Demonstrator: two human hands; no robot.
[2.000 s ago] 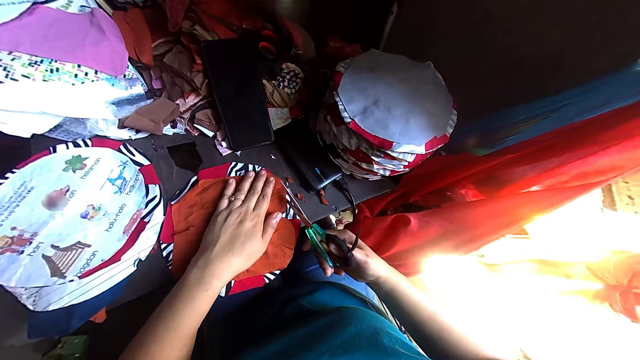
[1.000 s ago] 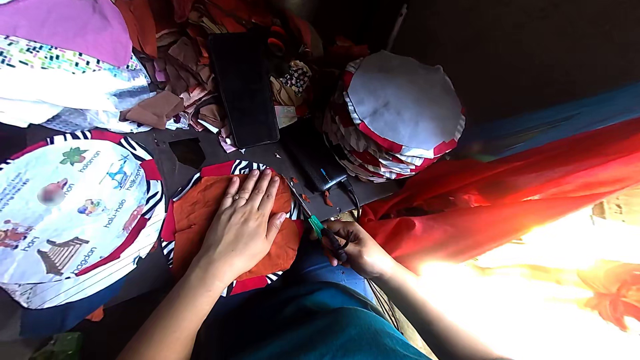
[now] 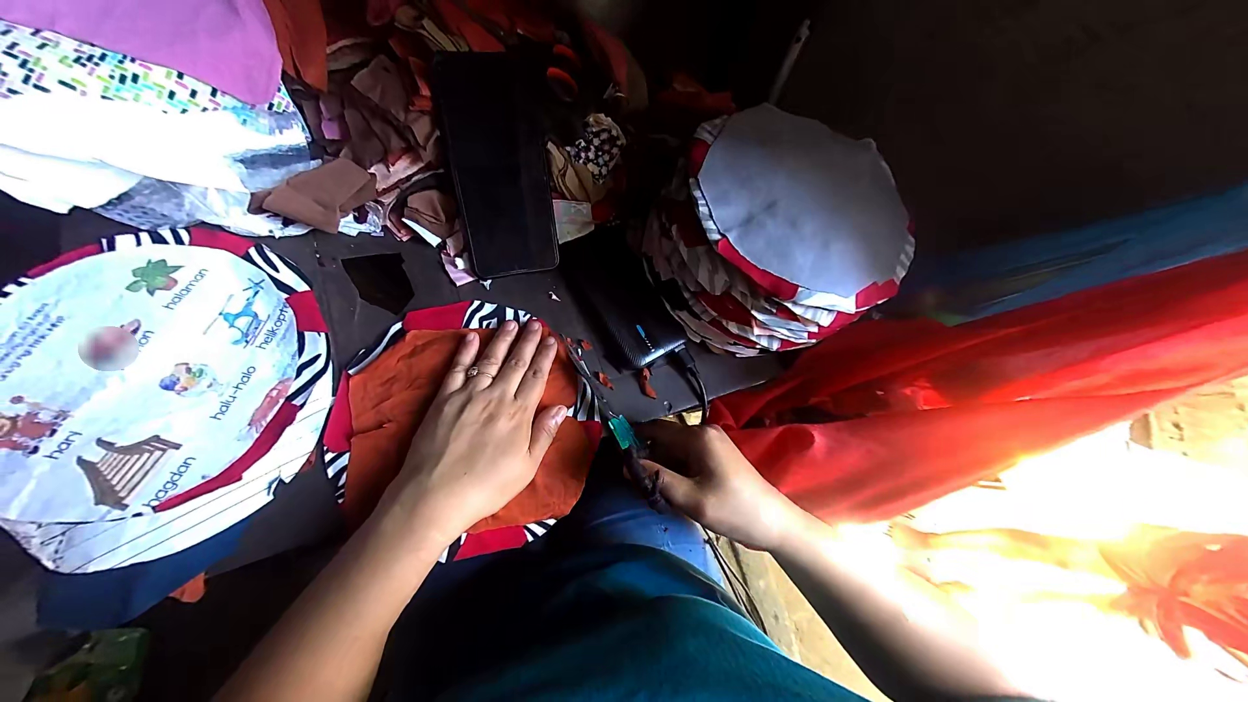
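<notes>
My left hand [image 3: 487, 429] lies flat, fingers a little apart, on an orange-brown fabric piece [image 3: 380, 409]. Beneath that fabric, a round layer of red and zebra-striped cloth [image 3: 497, 541] shows around the edge. At the right side of the round, my right hand [image 3: 697, 473] grips a pair of scissors [image 3: 621, 429] with green on them. Their blades point up and left along the cloth's right edge; whether fabric lies between the blades is hard to tell. Small orange scraps [image 3: 647, 382] lie just above the scissors.
Left of the work lies a round printed piece [image 3: 224, 341] on striped cloth. A black phone [image 3: 497, 166] rests by a heap of fabric scraps [image 3: 390, 117]. Behind my right hand are a dark device with a cable [image 3: 648, 336] and a stack of cloth rounds [image 3: 799, 205]. Red fabric [image 3: 877, 409] hangs at right.
Two seconds ago the scissors were lower, near the round's right edge; since then their blades have come up alongside it. My left hand has stayed flat on the orange-brown fabric.
</notes>
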